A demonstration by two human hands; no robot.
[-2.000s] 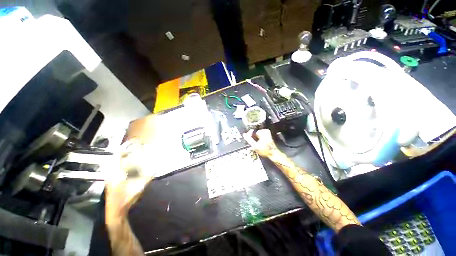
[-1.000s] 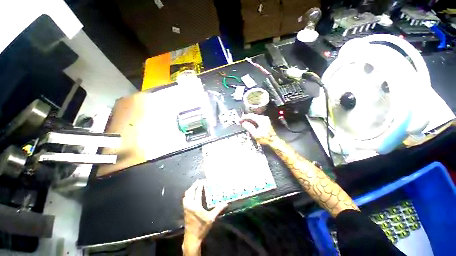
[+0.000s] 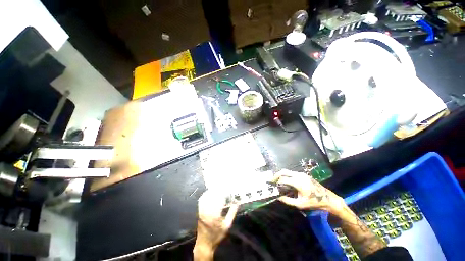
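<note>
A pale PCB panel [image 3: 232, 160] lies at the front edge of the black bench, with a row of small dark parts along its near edge. My left hand [image 3: 213, 216] holds the panel's near left corner, thumb on the edge. My right hand [image 3: 301, 191] is at its near right corner, fingers bent over the edge; whether it holds a small tool is hidden. A green board piece [image 3: 320, 172] lies just beyond my right hand.
A blue tote [image 3: 437, 191] with rows of yellow-and-dark boards is at lower right. A round tub [image 3: 250, 106], white scraps [image 3: 224, 121] and a black soldering station [image 3: 285, 104] stand behind the panel. A framed device [image 3: 187, 130] lies on a white sheet. Two pale rails [image 3: 74, 154] jut in at left.
My left hand went from the machine rails to the panel's near edge. My right hand moved from beside the tub down to the panel's near right corner.
</note>
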